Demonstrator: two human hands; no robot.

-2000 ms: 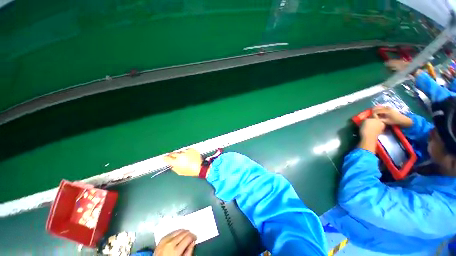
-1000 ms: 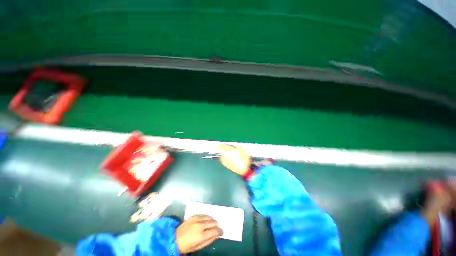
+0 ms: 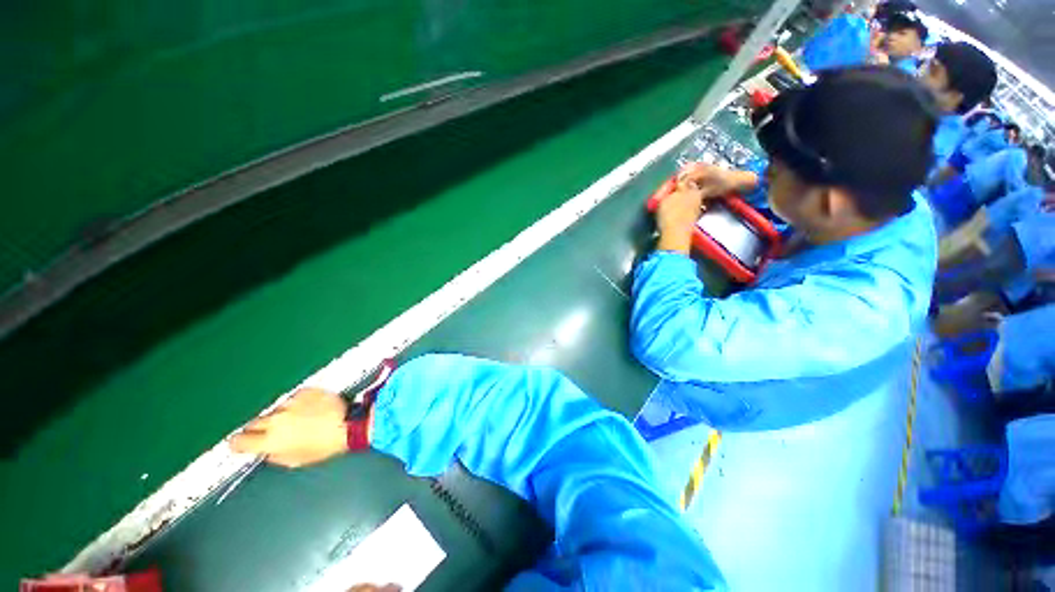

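My right hand (image 3: 295, 429), with a dark red band on the wrist, rests on the white edge strip (image 3: 382, 339) of the bench. A thin pale-tipped tool (image 3: 238, 479) sticks out from under its fingers. My left hand (image 3: 376, 587) is almost wholly cut off by the bottom edge; only a bit of finger shows at the white sheet (image 3: 393, 553). The red parts bin (image 3: 95, 582) is cut off at the bottom left corner.
The green conveyor (image 3: 347, 295) runs beyond the strip. A coiled black cord (image 3: 460, 513) lies by my right sleeve. At the right, a person in a blue smock (image 3: 787, 312) works on a device in a red carrier (image 3: 736, 268). More people sit behind.
The view has swung to the right. The bin and sheet have shifted down and left, my left hand has mostly left the picture, and the red carrier on the conveyor at left is out of view.
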